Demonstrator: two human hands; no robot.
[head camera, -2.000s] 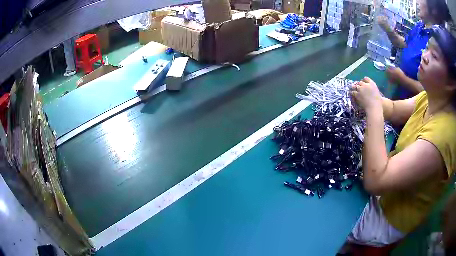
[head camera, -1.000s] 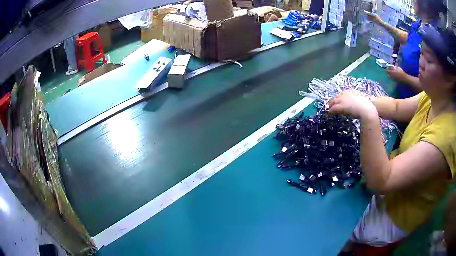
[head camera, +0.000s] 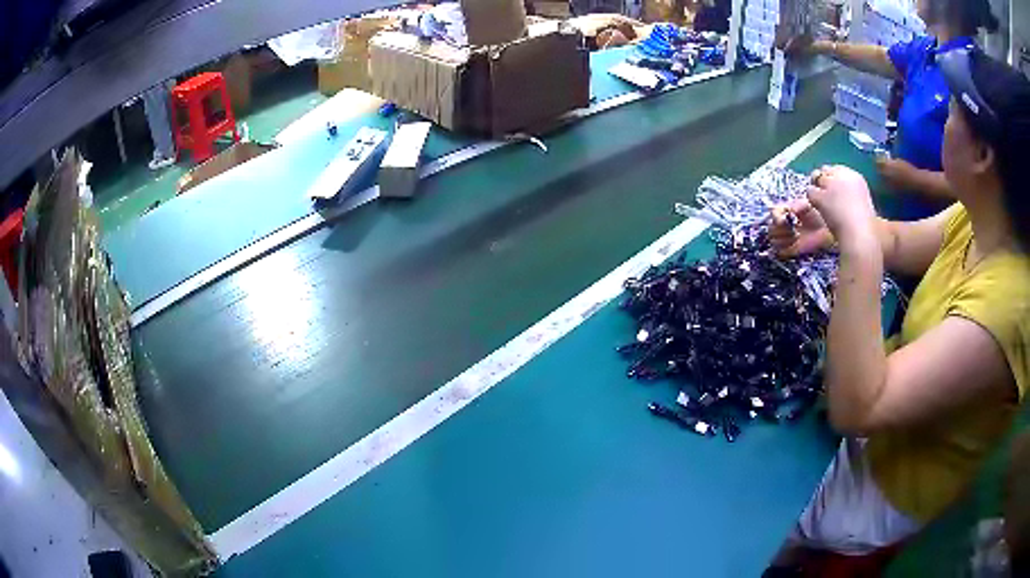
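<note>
Neither of my hands is in the picture. Nearest in front of me are the teal-green bench (head camera: 486, 497) and the dark green conveyor belt (head camera: 373, 327), with a pale rail (head camera: 452, 397) between them. A heap of cables (head camera: 723, 333) with black ends, small metal plugs and white leads lies on the bench at the right. A person in a yellow top (head camera: 960, 327) holds both hands raised over the heap; what the fingers hold is too small to tell.
Ragged brown cardboard padding (head camera: 90, 373) stands at the left. Beyond the belt are two long pale cartons (head camera: 402, 161), a large brown corrugated carton (head camera: 525, 85) and a red stool (head camera: 203, 116). A person in blue (head camera: 921, 107) reaches towards stacked pale boxes (head camera: 782, 79) at the far end.
The yellow-topped person's hands have come down to the heap and risen again. The person in blue has stretched an arm across the belt's far end. The view has shifted slightly.
</note>
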